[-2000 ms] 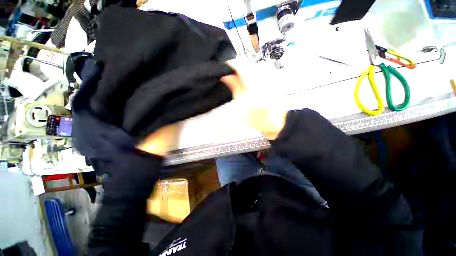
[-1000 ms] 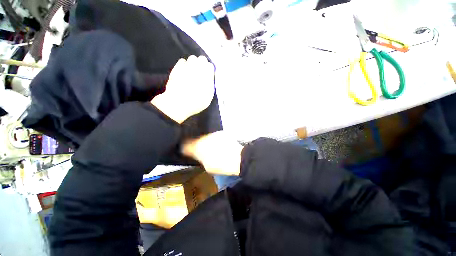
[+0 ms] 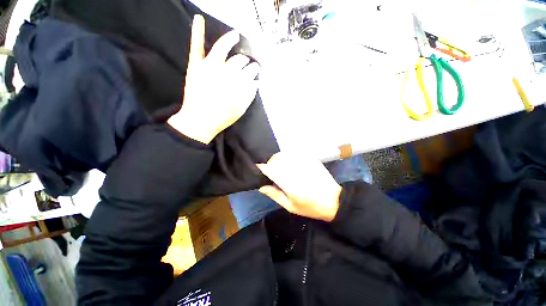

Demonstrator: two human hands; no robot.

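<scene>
The dark garment (image 3: 149,54) lies over the left of the white table, its navy outer cloth bunched at the far left and its black side spread flat towards the middle. My left hand (image 3: 218,83) lies on the black cloth near its right edge, index finger pointing away from me and the other fingers bent. It rests on the cloth rather than gripping it. My right hand (image 3: 302,185) pinches the cloth's near right corner at the table's front edge. Both hands are bare.
Scissors with yellow and green handles (image 3: 448,85) lie on the white table (image 3: 341,113), beside small orange-red snips (image 3: 449,49). Metal machine parts (image 3: 306,27) are at the top. A cardboard box (image 3: 211,227) is below the table. A dark garment pile (image 3: 491,197) is at right.
The view has shifted, so the scissors and machine parts sit further left and up. My left hand's index finger has extended over the cloth. My right hand now pinches the near corner.
</scene>
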